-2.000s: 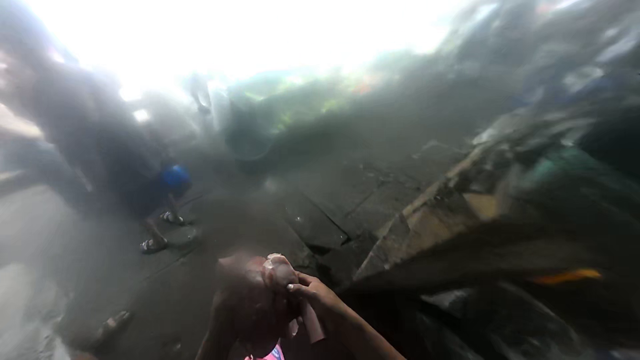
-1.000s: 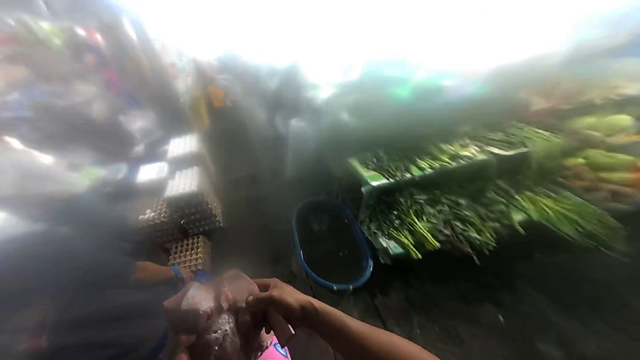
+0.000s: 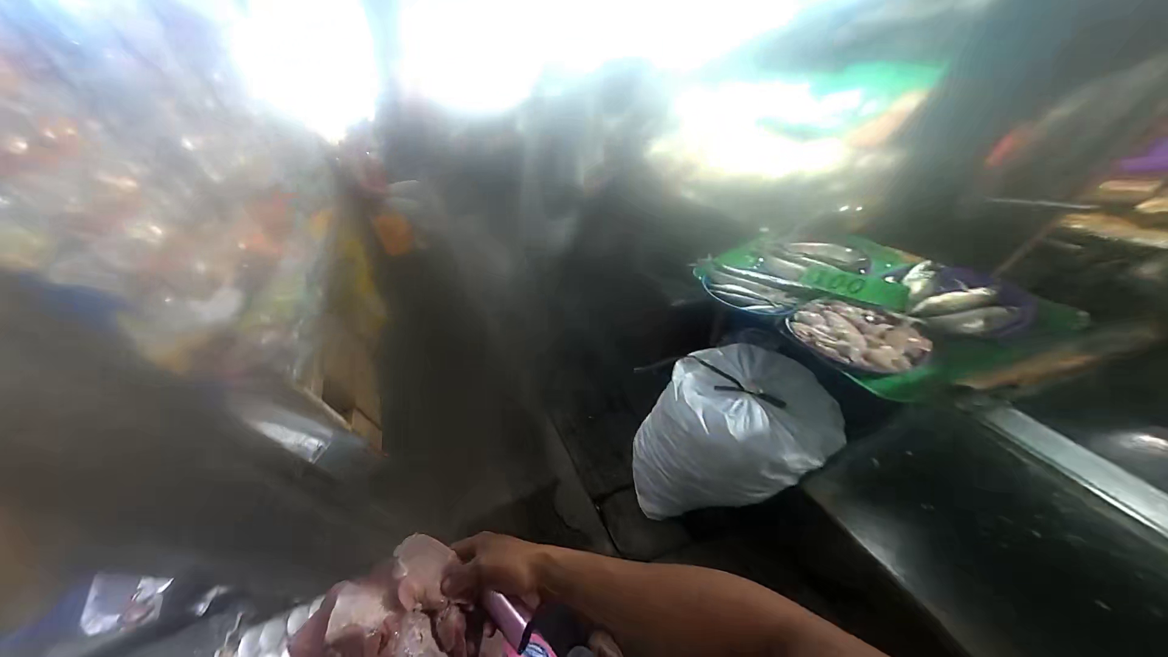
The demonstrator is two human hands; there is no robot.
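Observation:
At the bottom of the view, my right hand (image 3: 497, 570) closes on the edge of pieces of raw meat (image 3: 388, 607) that look pale pink and wet, perhaps chicken. Just below its fingers is a pink cylindrical thing (image 3: 508, 616); whether the hand holds it too is unclear. My left hand cannot be made out; the meat and the lower edge of the frame may hide it. White rounded things, probably eggs (image 3: 269, 634), show to the left of the meat.
A tied white plastic sack (image 3: 739, 433) stands on the dark floor at right of centre. Behind it, a green-covered fish stall (image 3: 949, 365) bears a basin of pale pieces (image 3: 858, 338) and whole fish (image 3: 967, 310). A metal-edged counter (image 3: 1077, 456) runs along the right. Blurred goods line the left.
The view has moved on past the green vegetables and the blue-rimmed tub to the fish stall and white sack. My right hand stays on the meat.

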